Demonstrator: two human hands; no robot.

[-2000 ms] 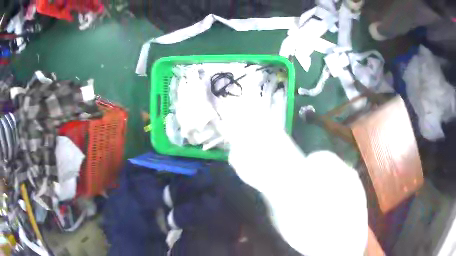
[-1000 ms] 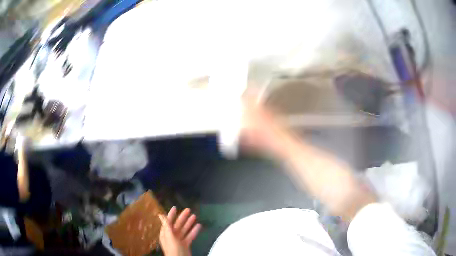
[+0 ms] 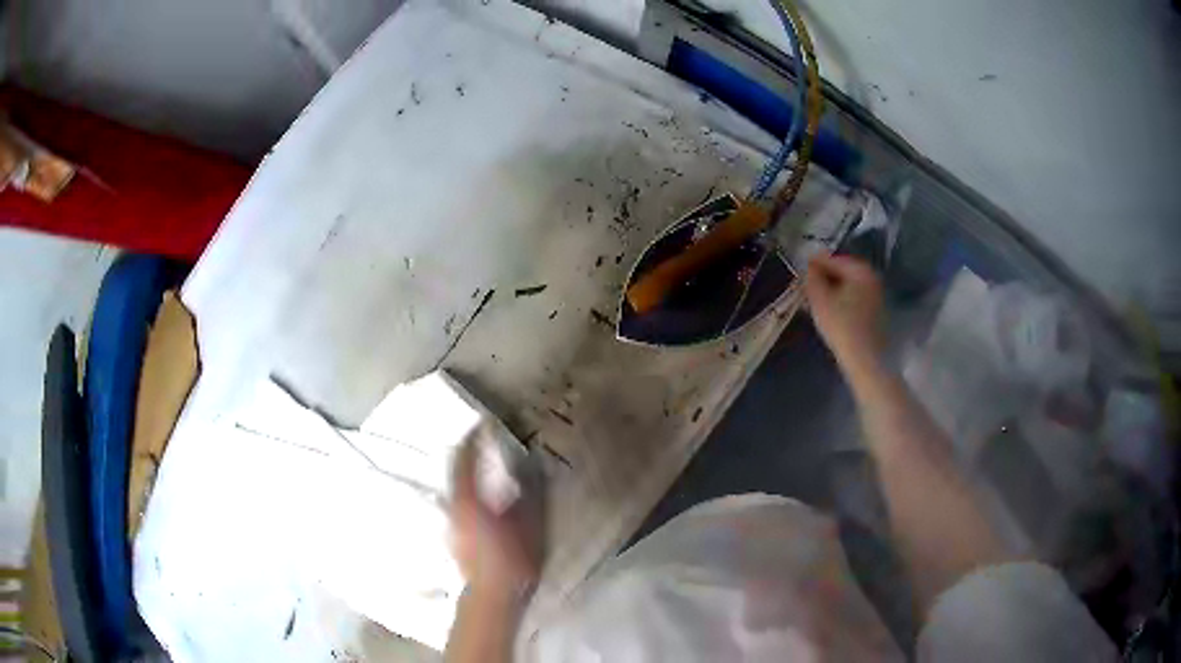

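Observation:
White cut pieces (image 3: 421,421) lie bright and partly spread at the lower left of the pressing table; overexposure hides some edges. My left hand (image 3: 495,525) grips the near right end of this white cloth. The steam iron (image 3: 706,275), with an orange-brown handle and dark body, stands on the table with no hand on it. My right hand (image 3: 844,301) is beside the table edge, right of the iron and apart from it, fingers curled; I cannot tell if it holds anything.
The stained white pressing table (image 3: 518,207) carries scattered dark thread bits. Blue and yellow-brown iron hoses (image 3: 806,117) rise behind the iron. White cloth (image 3: 1010,343) lies low at the right. Blue and dark curved edges (image 3: 117,427) and a red cloth (image 3: 130,162) are at the left.
The view has turned from the green basket to the pressing table and iron. My left hand, open and low a second ago, is now on white cloth. My right hand has moved right.

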